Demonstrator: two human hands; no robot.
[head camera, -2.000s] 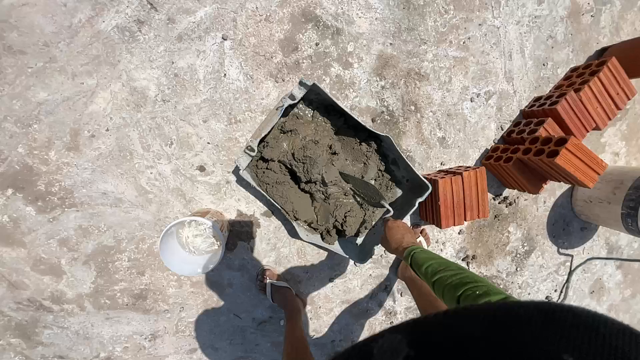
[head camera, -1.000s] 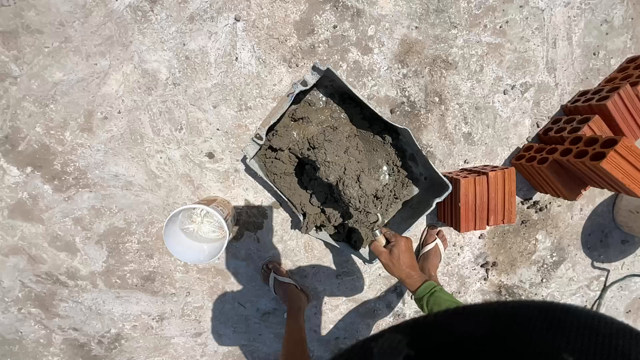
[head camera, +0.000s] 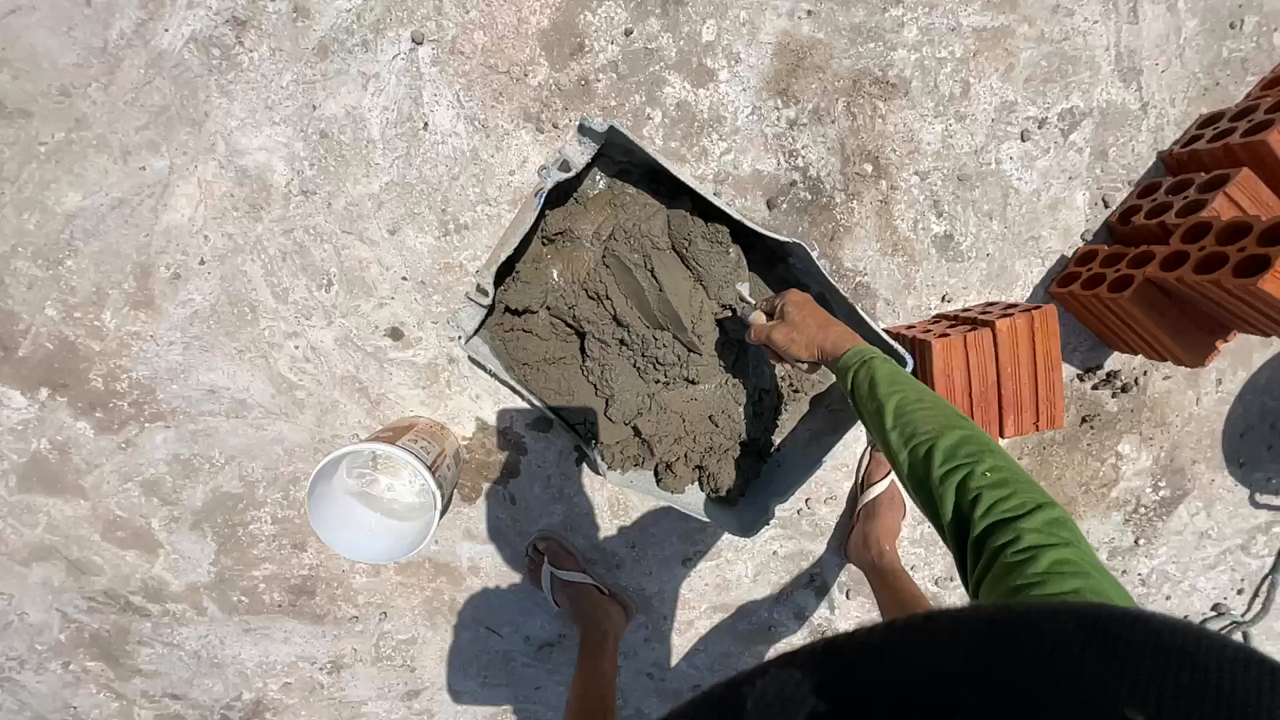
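My right hand, in a green sleeve, grips the handle of a trowel over the right part of a grey plastic mixing tub. The trowel's blade is mostly hidden in or behind the wet mortar. Mortar fills most of the tub, with a smooth blade mark near its middle and a dark, shaded hollow close below my hand. My left hand is out of view.
A white bucket holding clear liquid stands left of the tub. Hollow red clay bricks stand just right of it, more bricks farther right. My sandalled feet are below the tub. A cord lies at the lower right.
My right hand has moved from the tub's lower right rim to above the mortar, with the trowel still held. The trowel blade, plain to see two seconds ago, is now mostly hidden.
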